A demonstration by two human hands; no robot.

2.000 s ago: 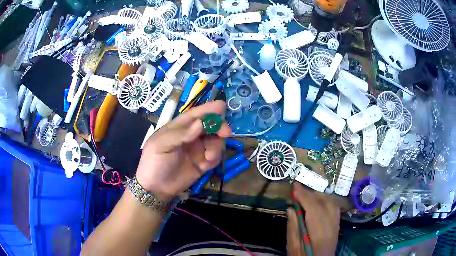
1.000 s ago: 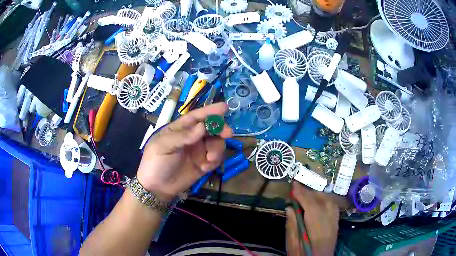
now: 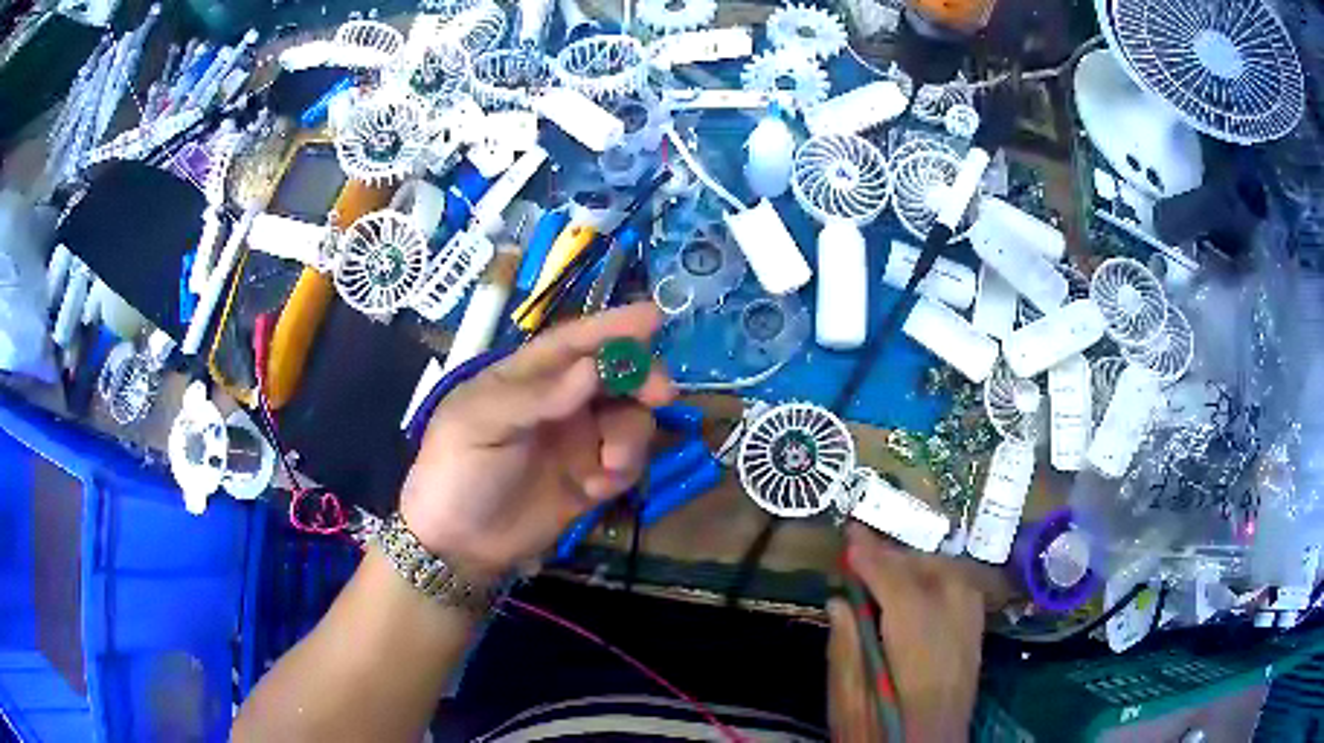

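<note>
My left hand [image 3: 530, 443] is raised over the bench's front edge, palm turned up. Its fingertips pinch a round green circuit board [image 3: 624, 366]. My right hand [image 3: 922, 631] is low at the front edge, right of centre, and holds a dark pencil-like test probe [image 3: 871, 653] with red marks. A white handheld fan [image 3: 796, 459] lies on the bench just beyond my right hand, its slotted head to the left and its handle to the right. The probe does not touch the circuit board.
Blue cylindrical batteries [image 3: 683, 486] lie behind my left hand. White fan housings [image 3: 839, 283] and fan heads crowd the blue mat [image 3: 889, 380]. A purple ring spool [image 3: 1053, 559] is at right. A blue crate [image 3: 145, 581] stands left, a green crate [image 3: 1133, 697] right. A larger white fan [image 3: 1212, 66] is at back right.
The view has shifted very slightly. The green circuit board is turned a little in my left fingertips. My right hand and the probe have hardly moved.
</note>
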